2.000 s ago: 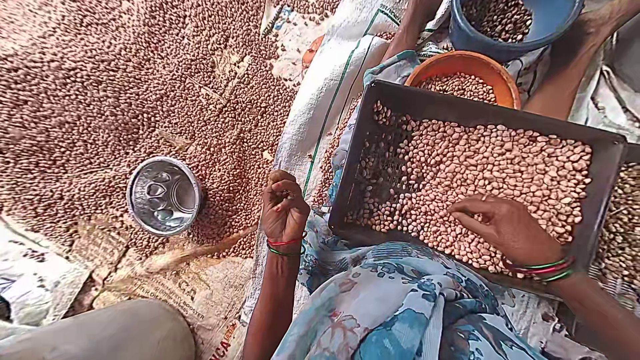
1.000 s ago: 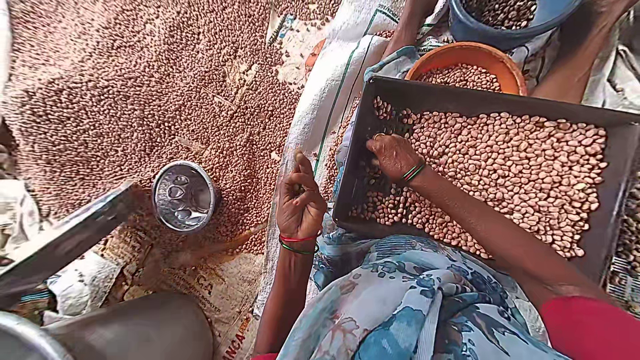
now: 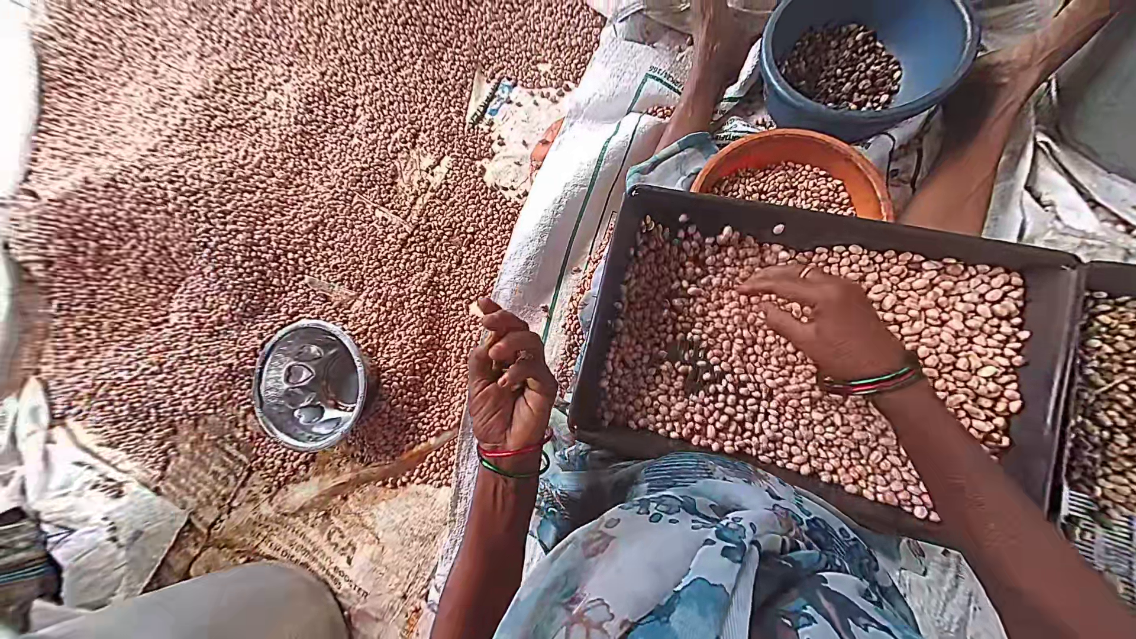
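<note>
A dark rectangular tray [image 3: 834,229] lies tilted across my lap, with a layer of pinkish-brown nuts or beans [image 3: 941,319] in it. Over the middle of the tray, my right hand [image 3: 821,319] is palm down with bent fingers at the nuts; whether it pinches any is hidden. My left hand [image 3: 512,382] is raised left of the tray, fingers curled; a small pale bit shows at its fingertips, too small to name. A shiny metal bowl [image 3: 311,385] stands on the large heap of nuts [image 3: 266,177] to the left.
Beyond the tray stand an orange bowl [image 3: 874,182] of nuts and a blue plastic tub [image 3: 932,98] with darker pieces, between another person's bare legs. A second dark tray [image 3: 1100,275] sits at the right edge. White woven sacks [image 3: 559,195] lie between heap and tray.
My right hand has moved from the tray's left side to its middle since one second ago. My left hand's fingers have curled in. A long flat object at lower left has gone from view.
</note>
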